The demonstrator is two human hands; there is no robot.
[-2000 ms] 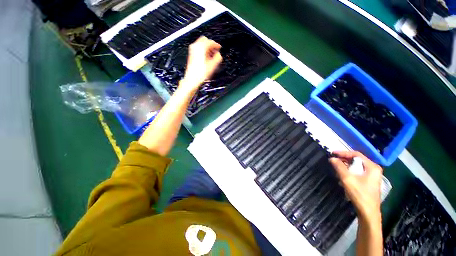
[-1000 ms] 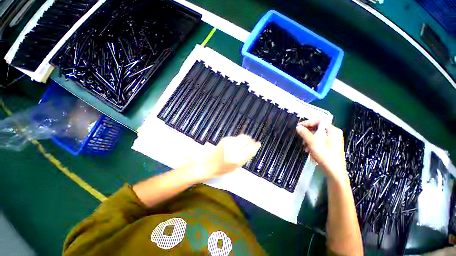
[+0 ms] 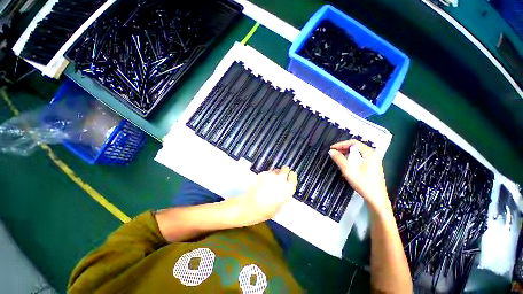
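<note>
Long black parts [image 3: 258, 126] lie side by side in a slanting block on a white sheet [image 3: 189, 166], with small fittings along their far ends. My left hand [image 3: 274, 192] is at the near ends of the parts, fingers curled; whether it holds a part cannot be told. My right hand [image 3: 358, 166] is over the right part of the block, thumb and fingertips close together near the far ends, with a small pale patch on a finger. Anything between its fingertips is too small to tell.
A blue bin [image 3: 395, 92] of small black fittings stands beyond the sheet. A black tray [image 3: 148, 112] of loose slim parts is at upper left, another heap [image 3: 441, 201] at right. A blue basket [image 3: 123, 143] with a clear bag [image 3: 34, 132] is below bench level.
My left hand has come from over the tray to the near edge of the block. My right hand has moved slightly left over the parts. The view has turned.
</note>
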